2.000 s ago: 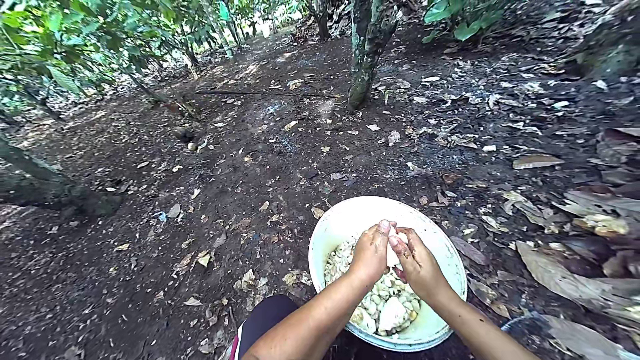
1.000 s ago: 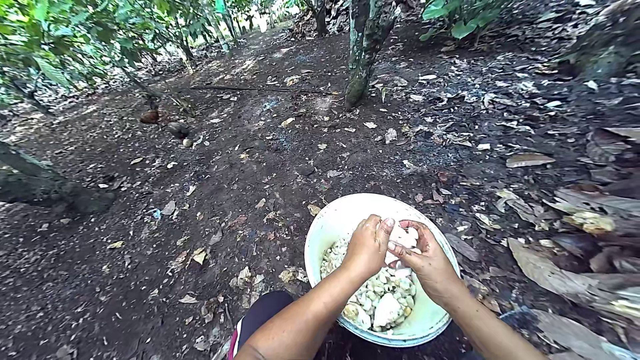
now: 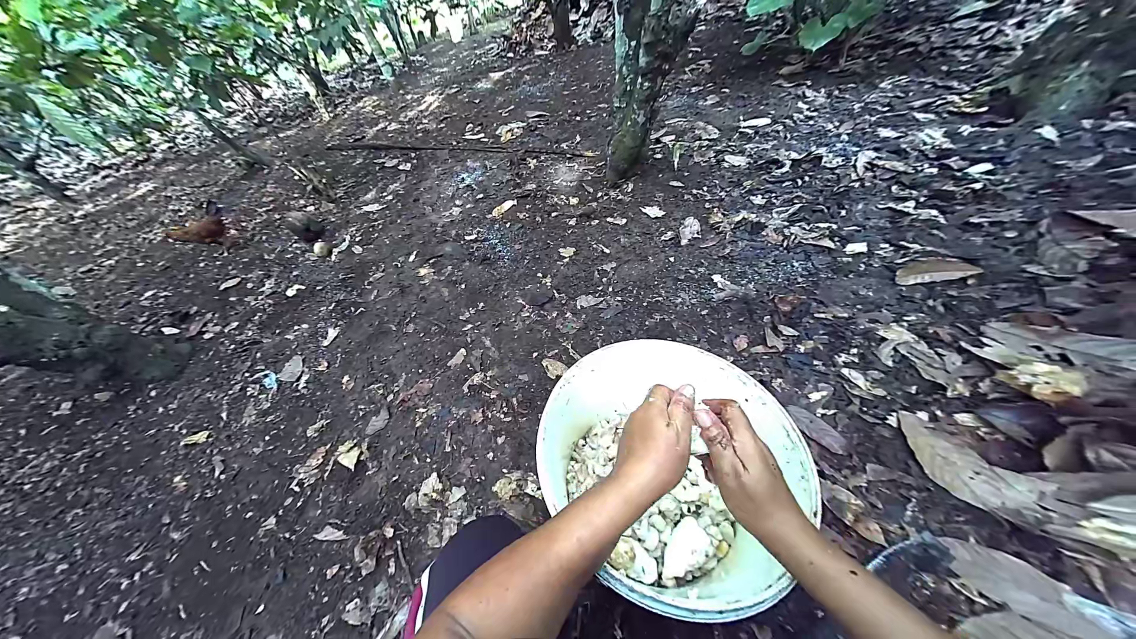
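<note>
My left hand and my right hand are close together over a round white plastic basin. Between their fingertips they hold a pale, pulpy clump, mostly hidden by the fingers. Many whitish, pulp-covered beans, which look like cacao beans, lie in the basin under my hands. A larger white clump rests on them near the basin's front side.
Dark soil with dry leaves surrounds the basin. A slim tree trunk stands ahead, another trunk at left. A brown chicken is at the far left. Large dry leaves and a rim of a second container are at right.
Both hands stay above the basin, and their fingers have shifted around the pale clump. It showed more plainly between them one second ago.
</note>
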